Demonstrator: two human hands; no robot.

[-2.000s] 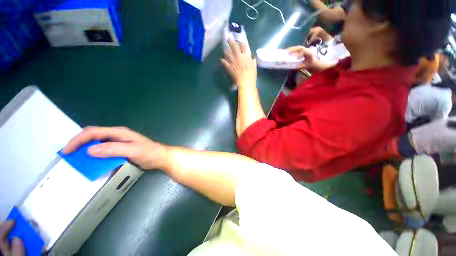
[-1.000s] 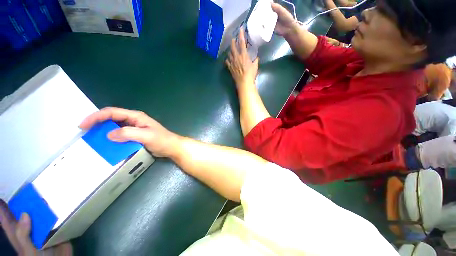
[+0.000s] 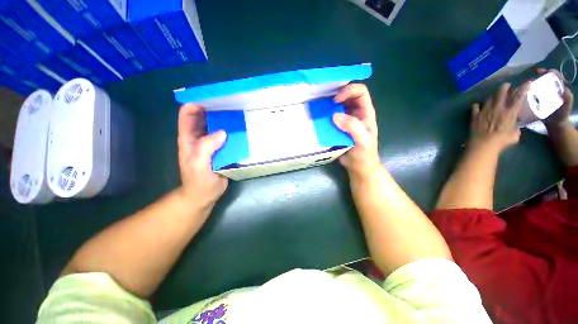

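Note:
A retail box (image 3: 282,166) is held between my hands, its open top towards me. Its lid (image 3: 279,79) stands partly up along the far side, with a blue edge strip. Two blue side flaps (image 3: 228,136) are folded in at the ends, with a white surface (image 3: 279,131) between them. My left hand (image 3: 201,149) grips the left end, thumb on the left flap. My right hand (image 3: 359,130) grips the right end, thumb on the right flap. The fingers behind the box are partly hidden.
Tall white oval units (image 3: 79,139) stand at the left. Stacked blue boxes (image 3: 166,31) are at back left. A neighbour in a red sleeve (image 3: 472,237) holds a white device (image 3: 544,96) at right, near an open box (image 3: 485,56). A printed box (image 3: 380,7) is cut off at the top.
The view has swung left, bringing the white oval units into sight. The box is now centred and more level, its lid tilted further over the opening. Both hands still hold its ends.

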